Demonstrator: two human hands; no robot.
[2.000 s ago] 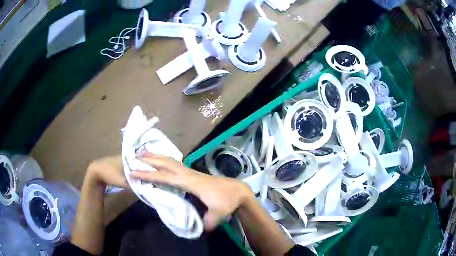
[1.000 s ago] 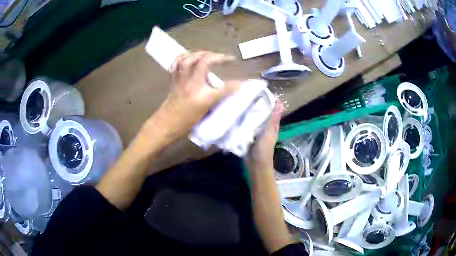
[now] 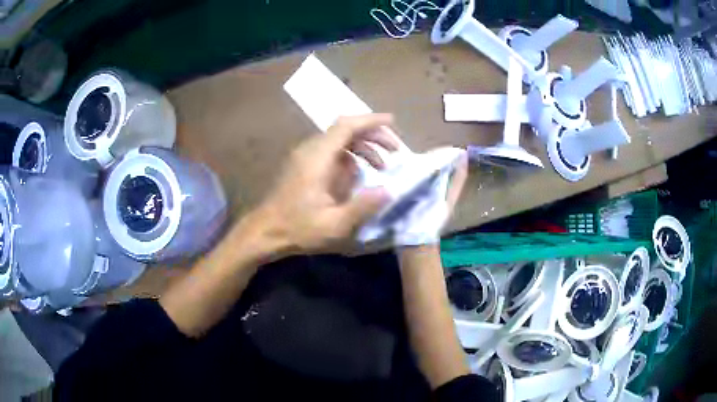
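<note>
A white lamp head's flat bracket arm [image 3: 330, 93] sticks out up-left past my left hand [image 3: 326, 184], whose curled fingers hold the piece. Its ring end, with a dark centre, is tilted and blurred between my hands. My right hand [image 3: 454, 184] is mostly hidden behind the white wiping cloth [image 3: 421, 228] and holds it against the ring end. Both hands are above the near edge of the brown board [image 3: 228, 118].
Clear cylinder units [image 3: 200, 200] with white rings stand at left. Several lamp heads [image 3: 512, 102] lie on the board, with a row of loose white stems [image 3: 652, 74] behind at right and a thin cable [image 3: 405, 17]. A green crate [image 3: 519, 250] heaped with lamp heads is at lower right.
The view has shifted, showing more of the left units. The cloth was bundled between both hands; now my left hand holds a lamp head with its arm showing, and the cloth is around its ring end.
</note>
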